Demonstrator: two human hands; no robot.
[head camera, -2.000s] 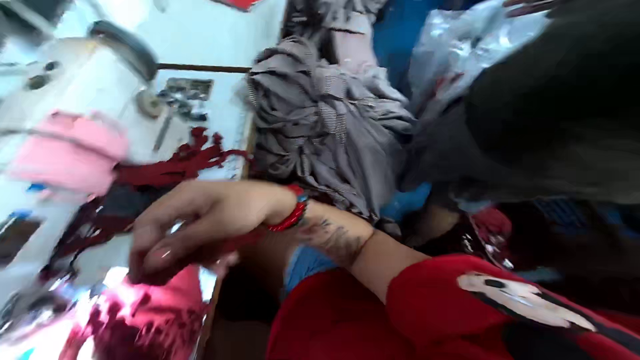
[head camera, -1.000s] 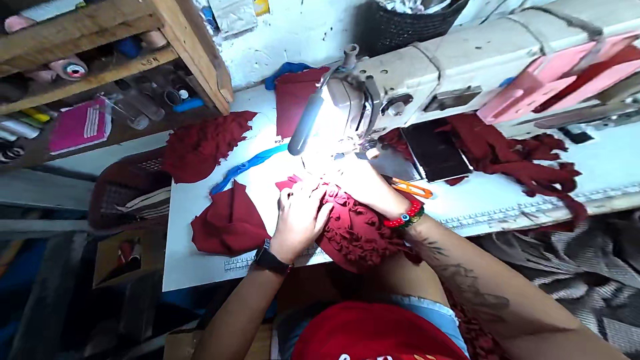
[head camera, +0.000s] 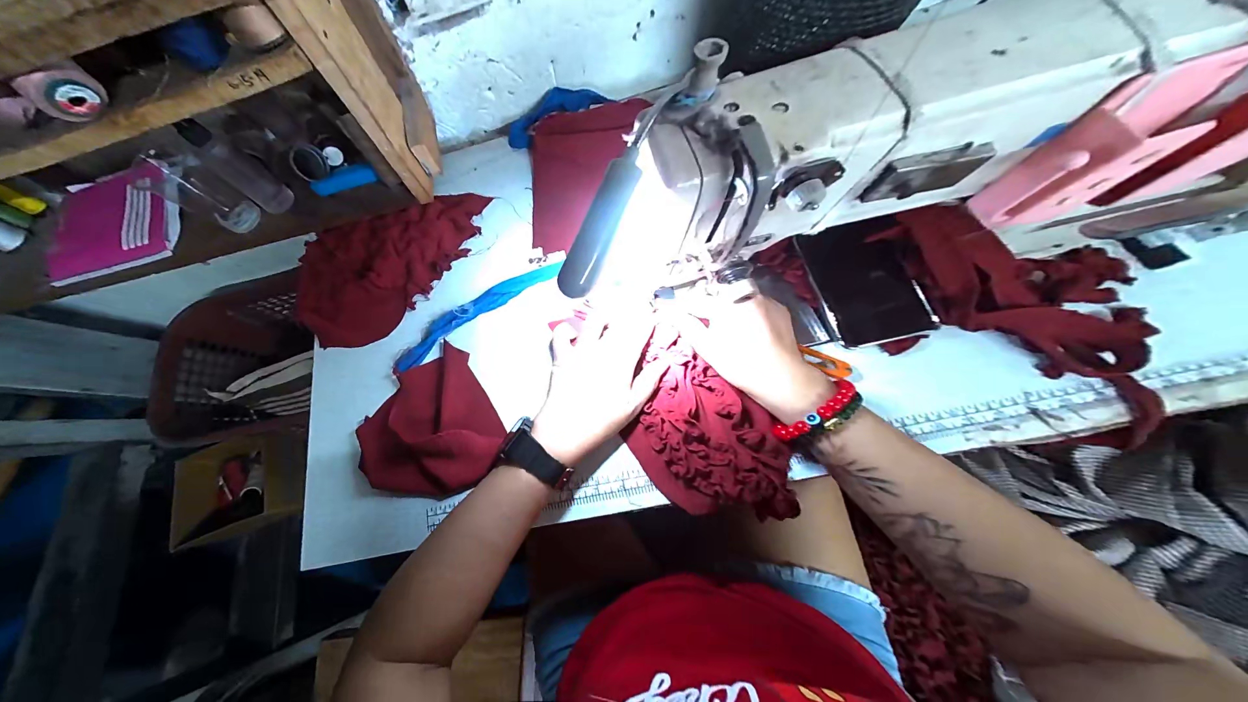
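Observation:
Beneath the head of a white sewing machine (head camera: 717, 185) lies a dark red ruffled cloth (head camera: 712, 439), partly over the table's front edge. My left hand (head camera: 600, 375) rests on the cloth's left side with its fingers near the needle area. On the right, my right hand (head camera: 746, 346) touches the same cloth close to the presser foot. Bright lamp glare hides the fingertips, the needle and any grip. Other dark red pieces lie around: a folded one (head camera: 429, 429), a ruffled one (head camera: 375, 268) and a flat one behind (head camera: 575, 175).
A black lamp (head camera: 600, 229) hangs left of the needle area. Orange-handled snips (head camera: 824, 363) lie beside my right wrist. Red cloth strips (head camera: 1014, 292) and a dark plate (head camera: 863, 283) are further right. Wooden shelves (head camera: 361, 88) stand at upper left, above a plastic basket (head camera: 224, 341).
The view has swung from the grey cloth to the machine. My hands stay at the needle area since a second ago, while the view has come closer.

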